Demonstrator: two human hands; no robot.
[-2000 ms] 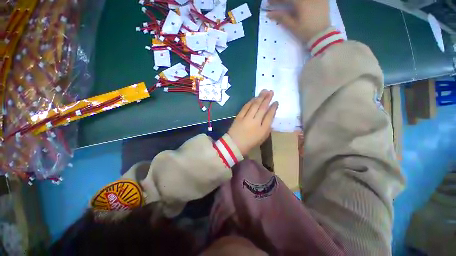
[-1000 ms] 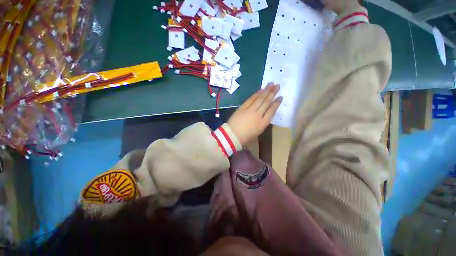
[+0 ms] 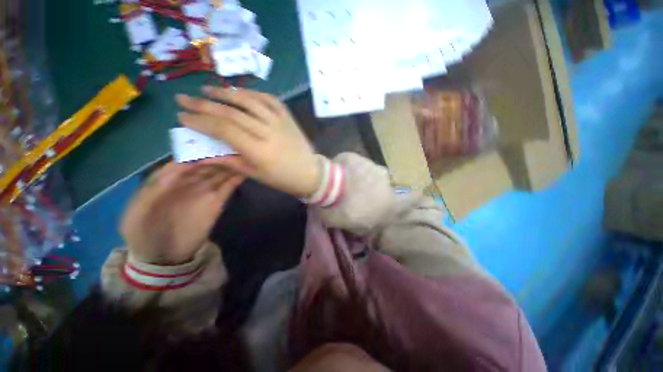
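Note:
A white pad strip (image 3: 200, 146) with small dark marks is between my hands at the bench's front edge. My left hand (image 3: 173, 211), blurred, is below it with its fingers along the strip's lower edge. My right hand (image 3: 254, 142) comes from the right, its fingers stretched over the strip's right end. Both hands appear to hold it; the thumbs and exact grip are hidden. White die-cut sheets (image 3: 392, 45) with dark marks lie fanned at the upper right. A pile of white-padded parts (image 3: 236, 43) with red wires lies at the upper middle.
An amber strip (image 3: 94, 120) with red wires lies left, over crinkled clear plastic (image 3: 33, 218) that hangs past the bench edge. An open carton (image 3: 509, 138) at right holds a bagged amber-red bundle (image 3: 454, 122). The blue floor (image 3: 501, 225) shows beyond.
My hands have left the sheets and come together at the lower left, with a white strip now between them. The view has shifted right, showing fanned sheets and the carton.

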